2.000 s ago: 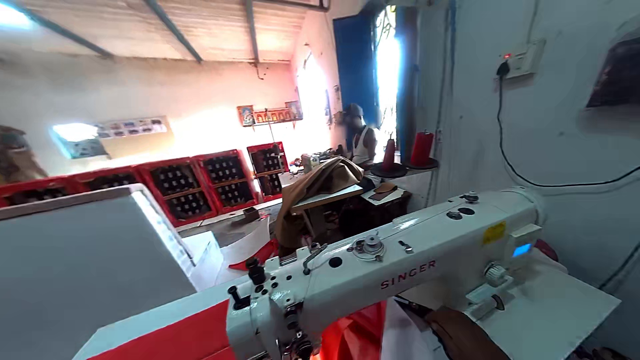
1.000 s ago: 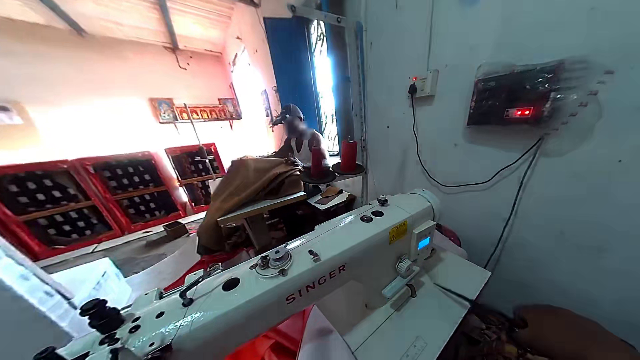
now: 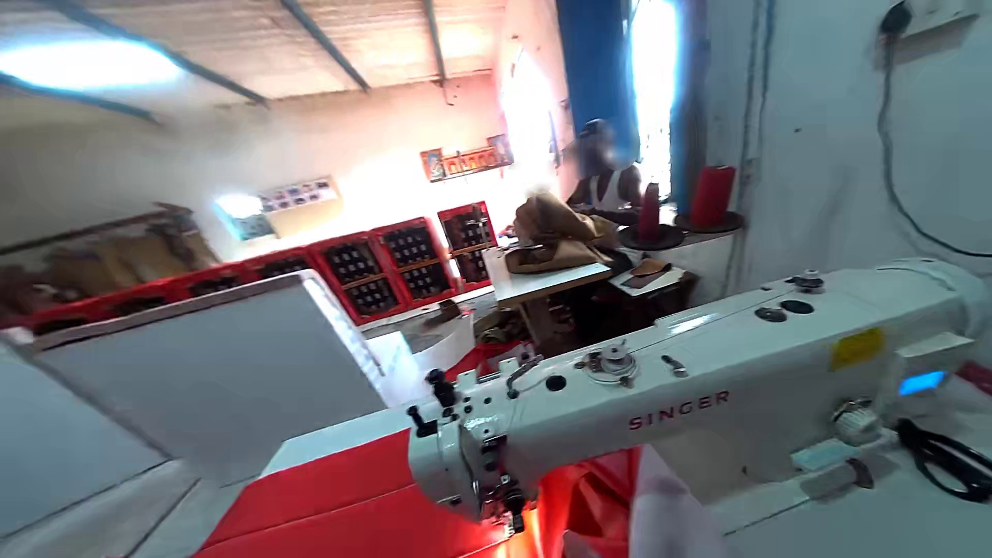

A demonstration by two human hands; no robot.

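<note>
A white Singer sewing machine (image 3: 697, 403) runs across the lower right, its lamp lit over the needle area. Red sheet material (image 3: 333, 504) lies flat left of the machine head; more of it bunches in folds under the arm, beside a whitish piece (image 3: 670, 511). Scissors with black handles (image 3: 949, 463) rest on the machine's table at the right edge, no hand on them. Neither of my hands can be made out; a small pale shape at the bottom edge among the folds is too unclear to name.
Red thread cones (image 3: 712, 199) stand on dark discs behind the machine. Brown material (image 3: 558, 240) is heaped on a table (image 3: 542, 288), with another person (image 3: 608, 186) beyond. Grey-white panels (image 3: 217, 372) rise at left. Red-framed racks (image 3: 418, 260) line the far wall.
My right hand, low in both earlier frames, is out of sight. The black-handled scissors show on the machine's table. The view swung right, then back left.
</note>
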